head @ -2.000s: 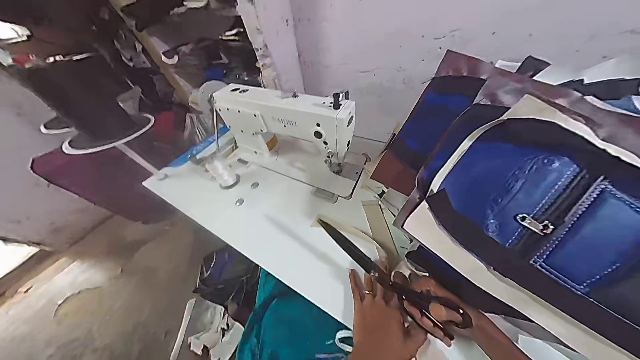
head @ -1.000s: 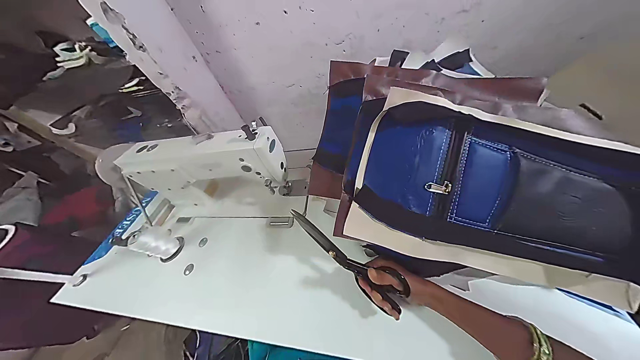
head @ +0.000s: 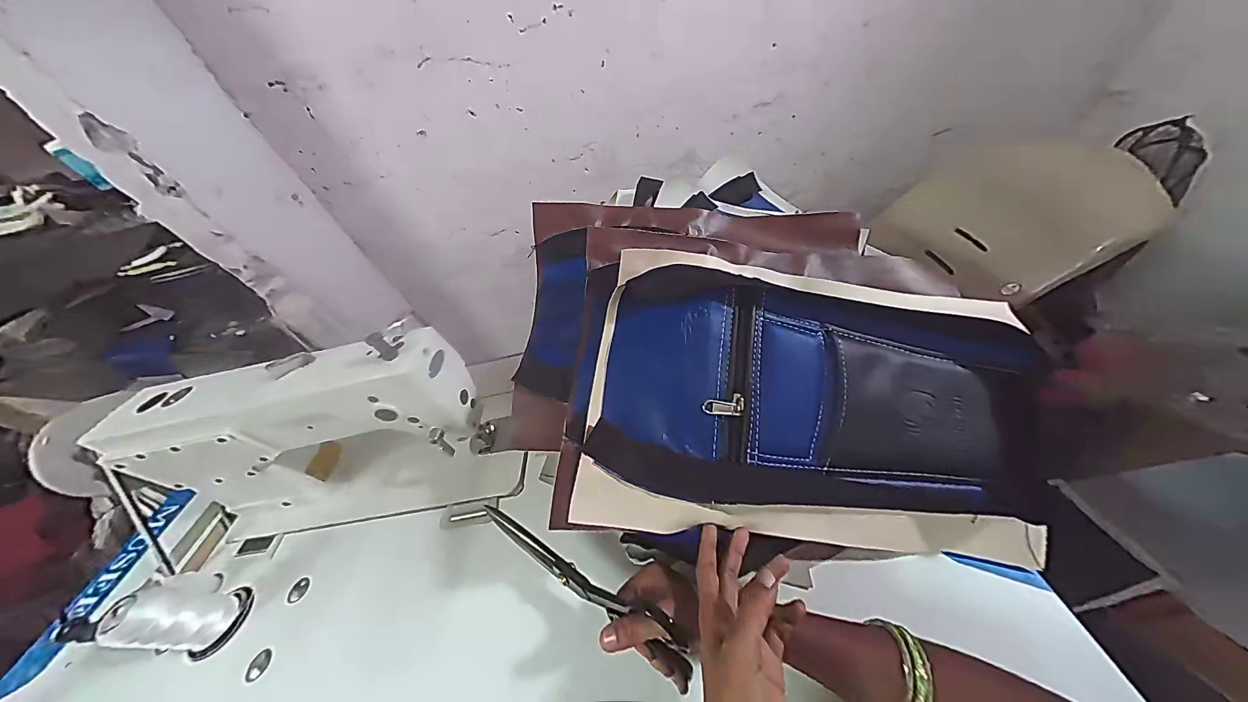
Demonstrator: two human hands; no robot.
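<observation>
Black-handled fabric scissors (head: 565, 570) are in my right hand (head: 658, 619), its fingers around the handles and the blades pointing up and left over the white machine table. My left hand (head: 741, 614) rises from the bottom, in front of the right wrist, fingers extended and tips at the lower edge of a cream backing sheet (head: 643, 507). On that sheet lies a blue and black stitched panel (head: 673, 370) with a metal zipper pull (head: 724, 406) and a dark pocket (head: 907, 409). Maroon sheets (head: 702, 226) and another blue piece (head: 556, 312) lie beneath it.
A white sewing machine (head: 292, 409) stands at the left on its table (head: 390, 604), with a white thread cone (head: 171, 616) near the front. The wall (head: 585, 97) rises behind. A beige chair-like piece (head: 1024, 214) is at the back right, and dark material lies heaped far left.
My left hand, out of view one second ago, now touches the backing sheet's edge. The scissors remain in my right hand. The view has swung toward the stack.
</observation>
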